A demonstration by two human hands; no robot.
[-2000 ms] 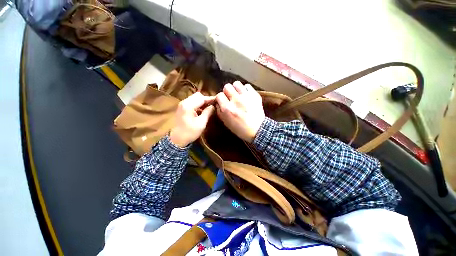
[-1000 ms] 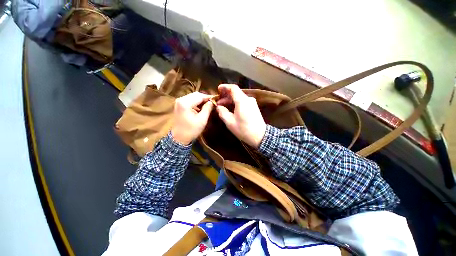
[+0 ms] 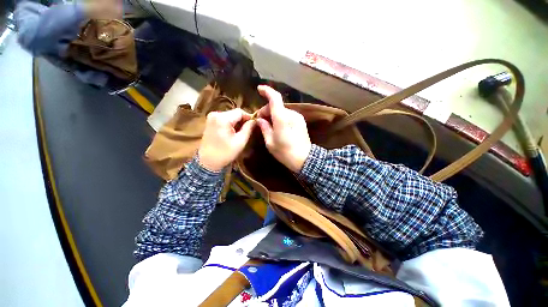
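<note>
A brown tote bag (image 3: 258,183) lies open on my lap, its mouth facing up. My left hand (image 3: 223,139) pinches a small light tan piece (image 3: 255,117) at the far left corner of the bag mouth between thumb and finger. My right hand (image 3: 285,133) holds the same spot with the thumb, its index finger raised. The fingers hide most of the piece. One shoulder handle (image 3: 420,90) arches to the right over the table edge; the other handle (image 3: 318,223) lies folded near my apron (image 3: 288,244).
A white-topped table (image 3: 360,30) runs across the top right, with a worn red strip (image 3: 354,80) along its edge. A hammer (image 3: 511,111) lies on it. Slumped brown bags (image 3: 177,141) stand at left. Another person's blurred sleeve (image 3: 48,30) is beside a brown bag (image 3: 105,51).
My right index finger has lifted and straightened, while both hands stay at the same corner. The other person's arm at the upper left has moved over the brown bag there.
</note>
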